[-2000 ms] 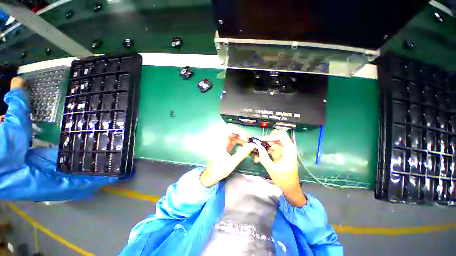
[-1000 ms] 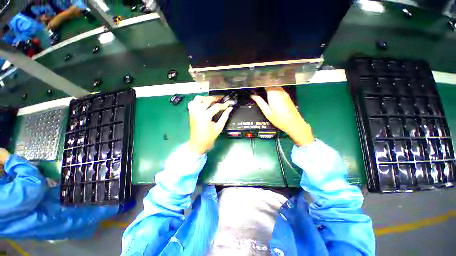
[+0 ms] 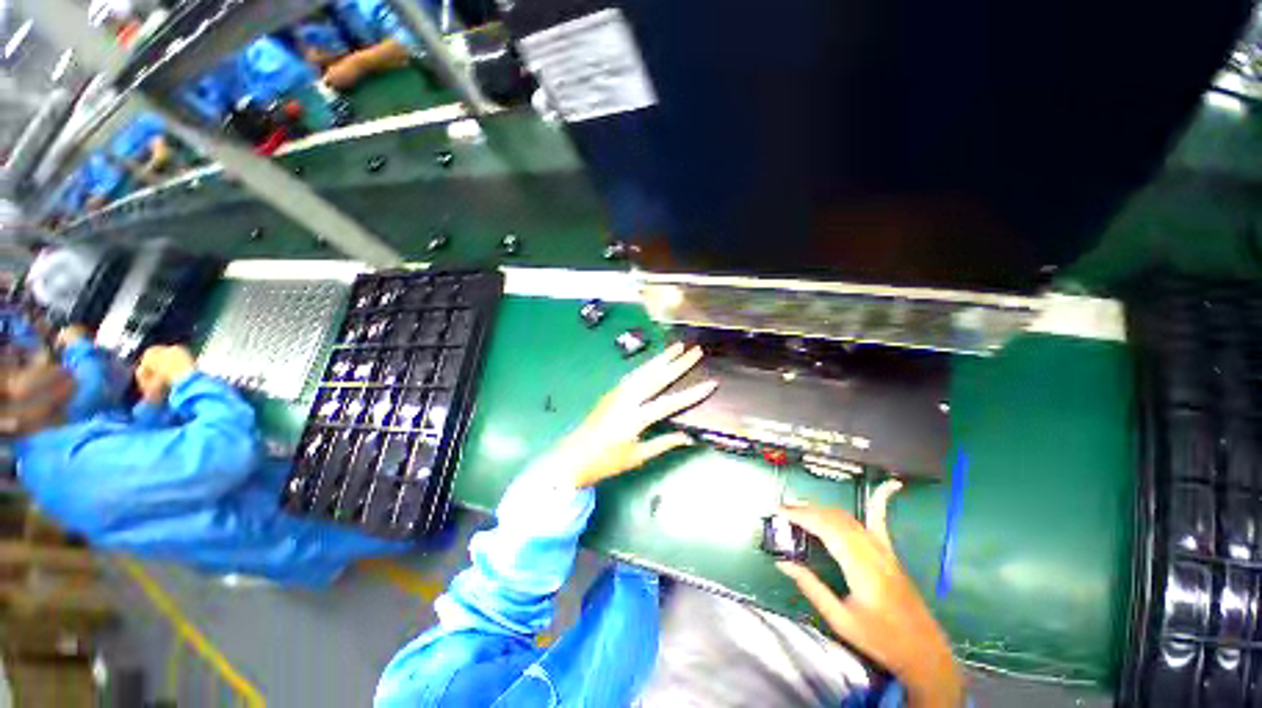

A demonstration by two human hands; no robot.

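Note:
The black test box [image 3: 830, 415] lies on the green bench under the acrylic panel, a red light on its front edge. My left hand [image 3: 639, 418] is open, its fingers spread over the box's left end, with nothing seen in it. My right hand [image 3: 869, 574] is in front of the box, with thumb and a fingertip at either side of a small black camera unit [image 3: 783, 535]. The unit is low over the bench or on it; which is unclear. A pale lead runs up from near it to the box.
Two loose camera units [image 3: 631, 342] lie left of the box. A blister tray [image 3: 395, 401] stands further left, another [image 3: 1204, 512] at the right edge. A blue stick [image 3: 952, 523] lies right of the box. A large black hood [image 3: 886, 138] overhangs it. A neighbouring worker's sleeve [image 3: 152, 470] is at left.
My view has turned and tilted. Both hands have left the box's recess: my left moved to the box's left end and opened, my right came to the front edge beside a camera unit.

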